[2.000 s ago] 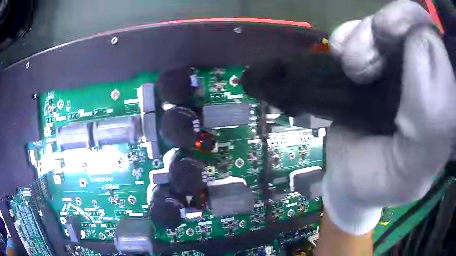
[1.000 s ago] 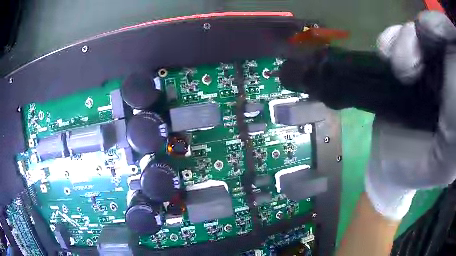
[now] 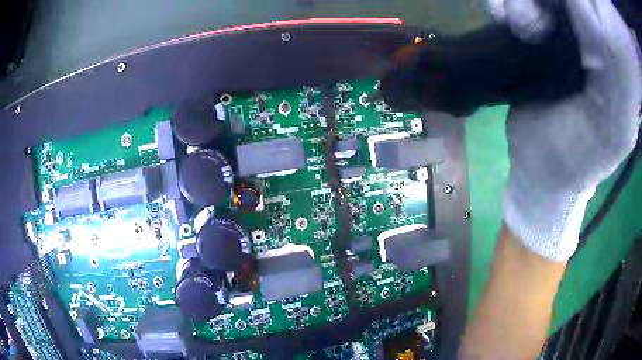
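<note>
My right hand (image 3: pixel 563 133), in a white glove, is closed around a blurred black electric screwdriver (image 3: pixel 486 74) at the upper right. Its tip end points left, at a screw hole near the top edge of the green power board (image 3: pixel 274 204); I cannot tell if it touches. The board lies in the black fixture plate (image 3: pixel 232 63). It carries black upright capacitors (image 3: pixel 205 177), grey rectangular blocks (image 3: pixel 269 156) and a small copper-wound coil (image 3: pixel 248 197). My left hand is not in view.
A red strip (image 3: pixel 310 22) runs along the plate's far edge. A green mat (image 3: pixel 489 169) lies right of the fixture. A dark cord (image 3: pixel 612 193) and dark ribbed objects (image 3: pixel 598 316) are at the right. Another densely filled board (image 3: pixel 35 309) shows at the lower left.
The view has shifted so the board appears further left. The screwdriver has gone from a hole left of the dark divider to one right of it, still in my right hand.
</note>
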